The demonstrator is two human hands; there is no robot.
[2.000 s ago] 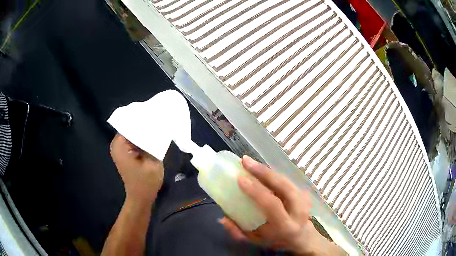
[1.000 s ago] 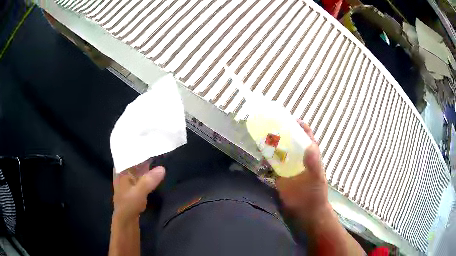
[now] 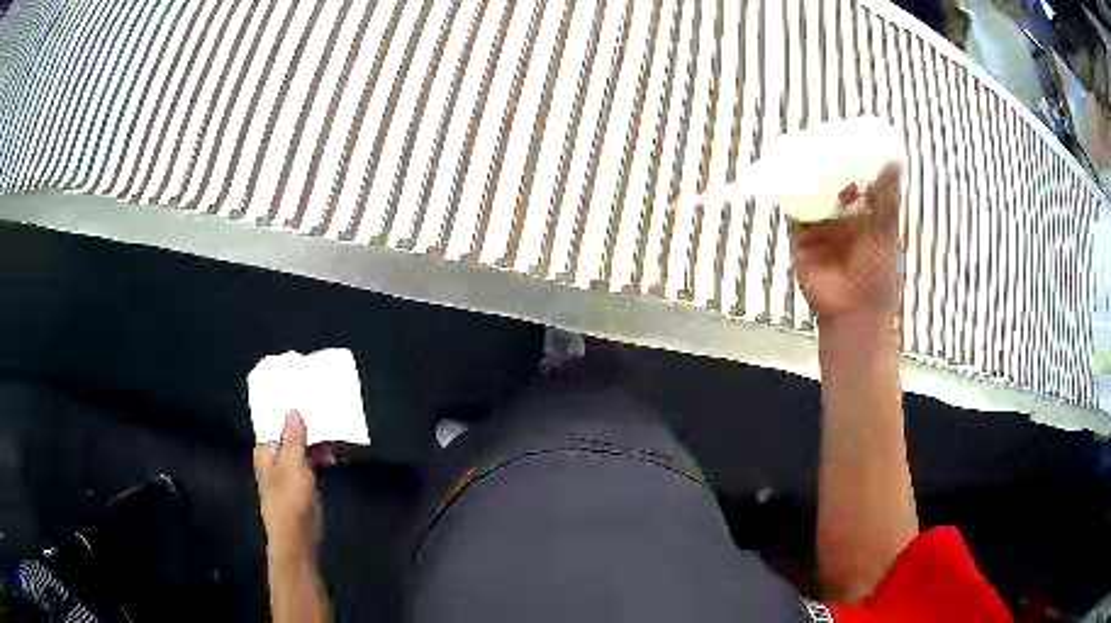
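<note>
My right hand [image 3: 853, 262] grips the pale yellow squeeze bottle [image 3: 819, 183] from its base end, over the right part of the slotted panel [image 3: 524, 274]. The bottle lies roughly level, its thin whitish nozzle pointing left above the brown grooves; I cannot tell if the tip touches them. A small red mark shows on the bottle near my fingers. My left hand [image 3: 290, 469] holds a creased white cloth [image 3: 310, 398] below and in front of the panel's near border, away from the panel. Part of my left fingers is hidden behind the cloth.
The panel's greyish border curves across the view in front of my body. The dark floor [image 3: 146, 353] shows below it on the left. A small whitish thing hangs or lies below the border near the middle. Blurred clutter is at the top right.
My right hand has moved the bottle away from the cloth and out over the panel, nozzle now leftward. My left hand keeps the cloth, lower in view. The view has turned, showing more panel on the left.
</note>
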